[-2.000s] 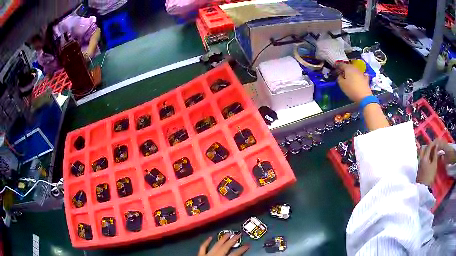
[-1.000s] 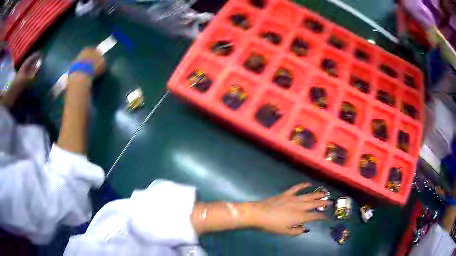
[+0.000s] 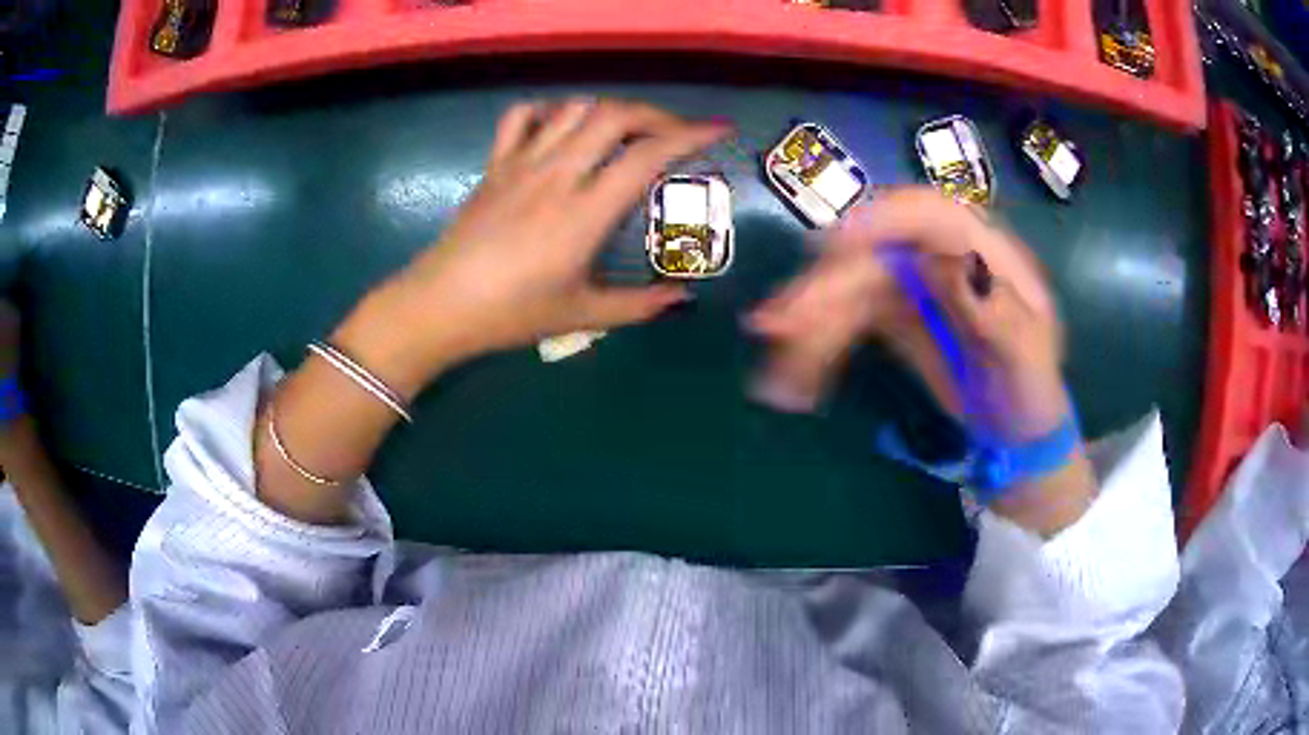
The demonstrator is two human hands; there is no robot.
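Observation:
A silver-rimmed watch housing [image 3: 691,227] with a white block and gold parts lies on the dark-green mat in front of me. My left hand [image 3: 553,223] is around its left side, thumb below it and index finger above it, with small gaps at both fingertips. My right hand [image 3: 926,302] is blurred, right of the housing and apart from it, with a slim blue stick [image 3: 936,319] in its fingers. Two more housings lie behind, one at centre right [image 3: 815,174] and one further right [image 3: 955,160]. A small cream-white piece [image 3: 570,345] lies below my left hand.
A red tray [image 3: 632,50] with dark screens in its pockets spans the far edge. Another red tray [image 3: 1227,388] stands at right. Smaller units lie at far right [image 3: 1052,158] and far left [image 3: 104,204]. A neighbour's arm [image 3: 58,517] is at the left edge.
The view has swung round to face the mat. My left hand now brackets a housing, and my right hand has come in over the mat with the blue stick.

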